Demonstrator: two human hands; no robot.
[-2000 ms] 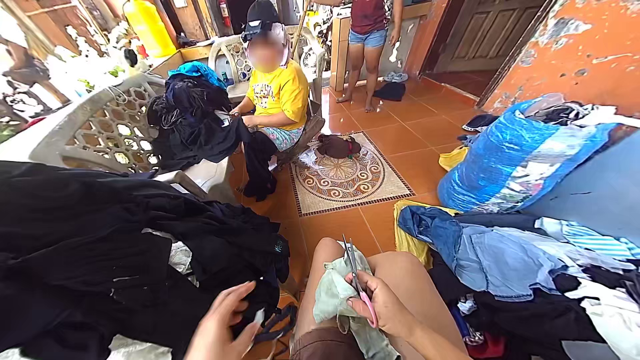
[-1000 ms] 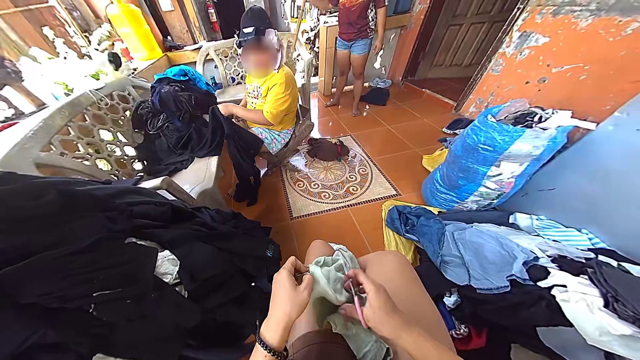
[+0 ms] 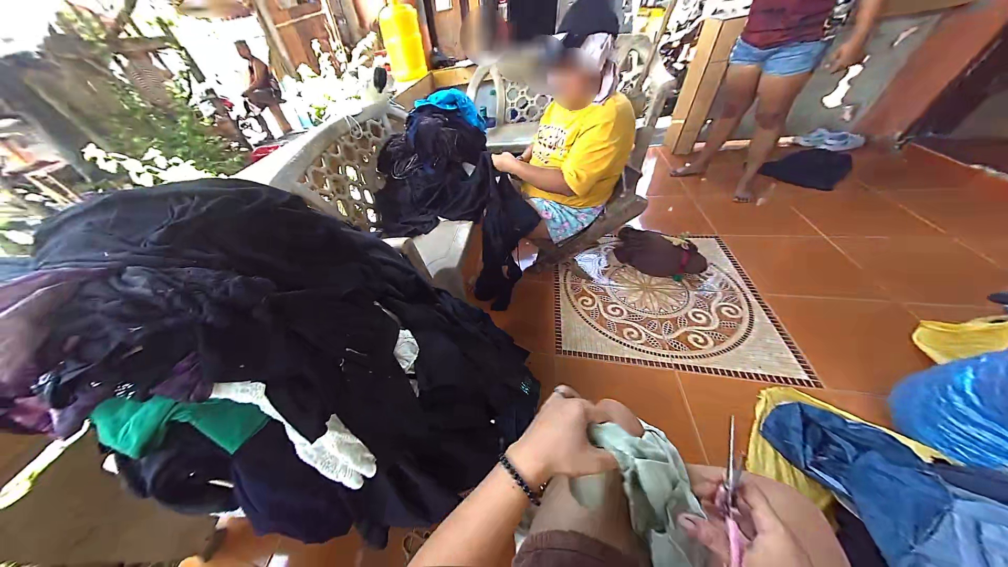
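Across my lap lies a pale green cloth (image 3: 650, 472). My left hand (image 3: 561, 441), with a dark beaded bracelet at the wrist, grips the cloth's upper left edge. My right hand (image 3: 744, 520) holds pink-handled scissors (image 3: 732, 480) with the blades pointing up, beside the cloth's right side. The blades look closed together. Whether the right fingers also touch the cloth I cannot tell. A large heap of black clothes (image 3: 260, 315) rises to the left of my left hand, with a green cloth (image 3: 173, 421) and a white lace piece (image 3: 335, 449) at its lower edge.
A person in a yellow shirt (image 3: 587, 150) sits ahead, handling dark cloth by a bench (image 3: 339, 169). Another person (image 3: 776, 71) stands behind. A patterned tile panel (image 3: 661, 307) with a brown bundle (image 3: 661, 253) lies ahead. Denim clothes (image 3: 874, 472) and a blue plastic bag (image 3: 957, 405) are at right.
My left hand was off the cloth two seconds ago and now grips it. The scissors were over the cloth and are now at its right side. The view has turned left.
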